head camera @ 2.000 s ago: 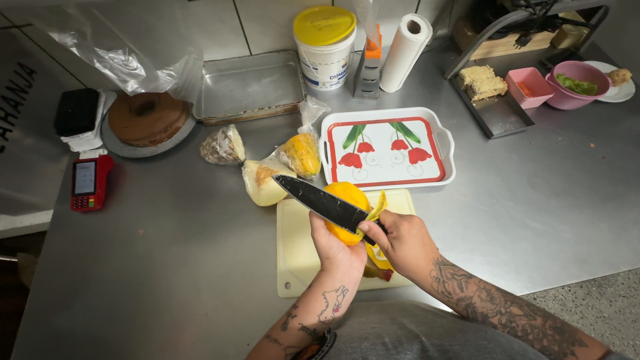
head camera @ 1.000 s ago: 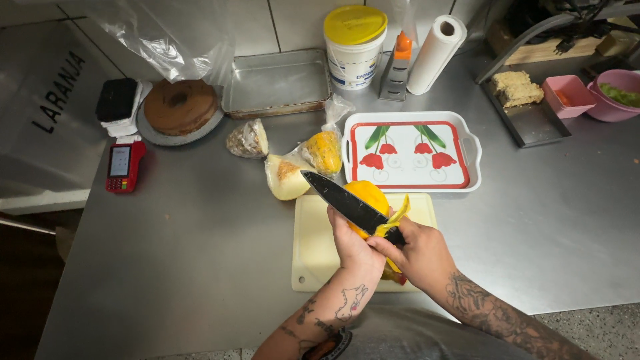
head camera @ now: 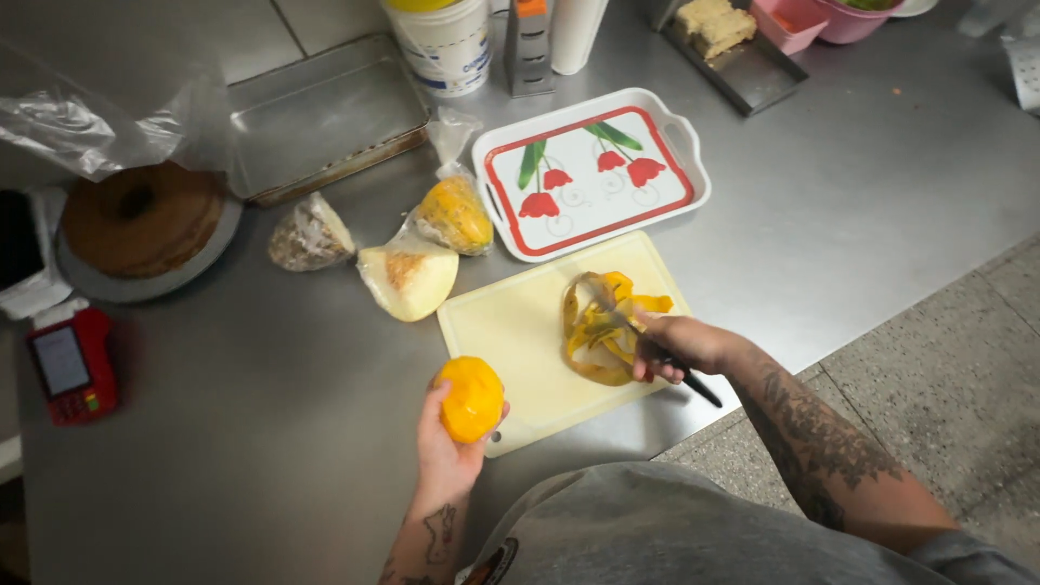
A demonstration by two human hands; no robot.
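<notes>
My left hand (head camera: 451, 443) holds a peeled mango (head camera: 471, 399), a smooth yellow-orange fruit, at the lower left corner of a cream cutting board (head camera: 520, 357). Over the right part of the board, my right hand (head camera: 678, 345) grips the black handle of a kitchen knife (head camera: 700, 388); its blade is blurred and lies among the peelings. Long curled strips of yellow and brown peel (head camera: 603, 374) rest there in a loose heap. Beyond the board stands a white tray (head camera: 703, 175) with a red border and printed tulips.
Left of the board lie a wrapped piece of melon (head camera: 414, 284), a bagged yellow fruit piece (head camera: 455, 215) and another wrapped piece (head camera: 309, 236). Farther out are a ring cake (head camera: 146, 231), a red card terminal (head camera: 73, 366), a metal pan (head camera: 325, 122), a bucket (head camera: 447, 49) and a grater (head camera: 530, 53).
The fruit and the knife, together before, are now apart. My left hand has moved left with the peeled fruit, and my right hand has taken the knife to the peelings. The view has shifted.
</notes>
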